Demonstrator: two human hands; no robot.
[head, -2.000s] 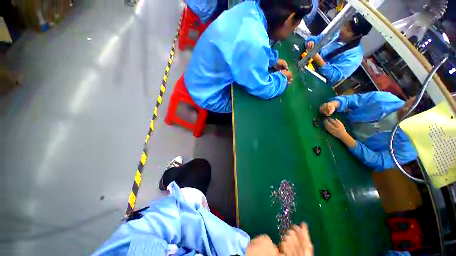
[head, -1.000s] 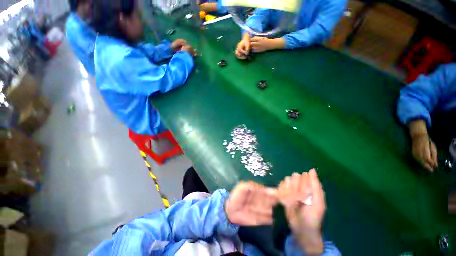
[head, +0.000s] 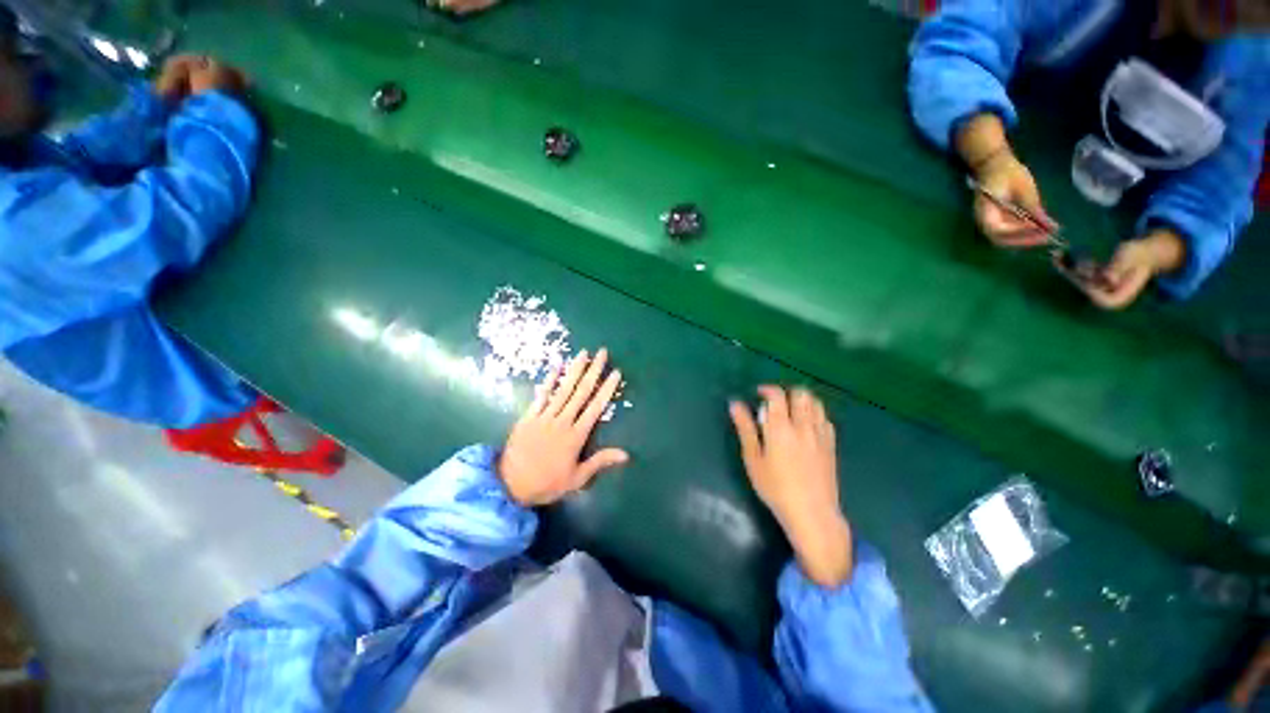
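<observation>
A loose pile of small white and silvery parts [head: 520,334] lies on the dark green bench [head: 669,536]. My left hand [head: 560,435] lies palm down with fingers spread, its fingertips over the near right edge of the pile. My right hand [head: 791,467] is palm down over the bench to the right, fingers slightly apart. No held thing shows in either hand; what is under the palms is hidden. Black housings ride spaced out on the brighter green belt [head: 891,300], one at the middle [head: 684,222] and another at the right [head: 1155,472].
A clear plastic bag with a white label [head: 997,541] lies right of my right hand, with small bits scattered near it. A person opposite holds a slim tool [head: 1024,212] and a dark part. Another person's blue sleeve [head: 174,188] rests at left, above a red stool [head: 258,437].
The view has swung right and down. My hands were close together in the air, the right with a small white piece; now they are apart and lowered to the bench, and the white piece no longer shows.
</observation>
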